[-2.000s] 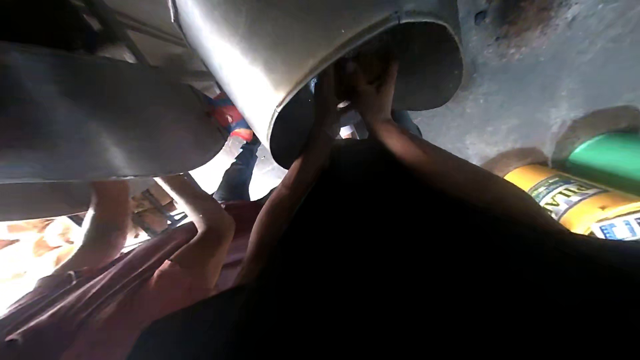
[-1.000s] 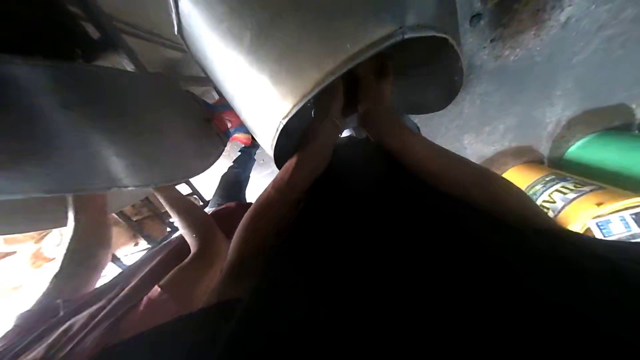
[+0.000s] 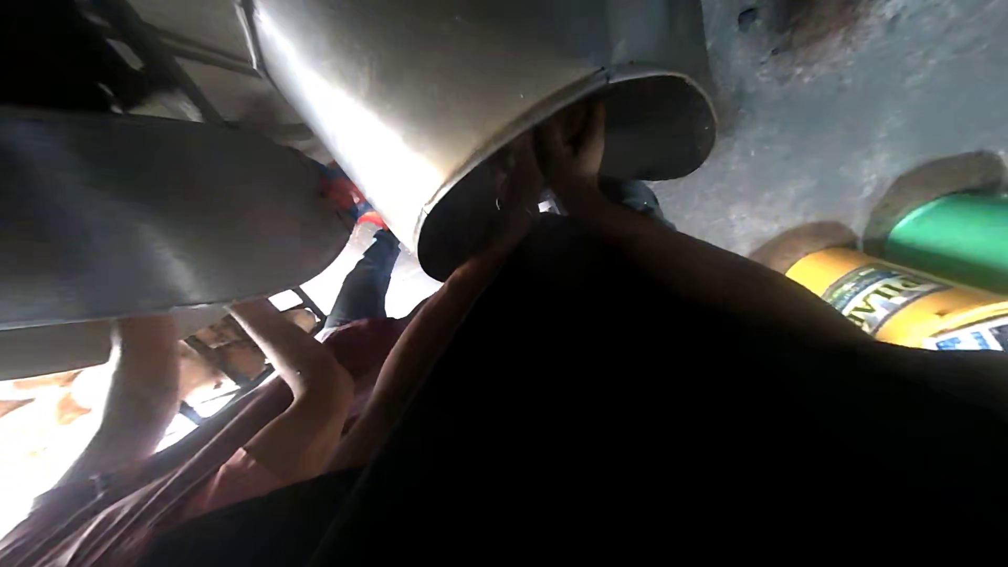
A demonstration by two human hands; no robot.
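A large hollow sheet-metal shell (image 3: 472,79) with an open, rounded end fills the upper middle of the head view. Both of my hands reach in through that opening. My left hand (image 3: 516,185) is in the shadow near the middle of the mouth, its fingers mostly hidden. Close beside it on the right, my right hand (image 3: 571,150) is raised toward the inner side of the upper rim. Darkness inside the shell hides what either hand touches or holds.
At the left, another person's bare arms (image 3: 295,370) reach up to a second curved metal shell (image 3: 157,220). A yellow container (image 3: 890,295) bearing writing and a green container (image 3: 953,236) stand at the right on the grey floor (image 3: 803,157). A red and blue object (image 3: 354,201) shows between the shells.
My hands have shifted a little inside the opening, staying close together. The other person's arms at the left have moved slightly beneath their metal shell.
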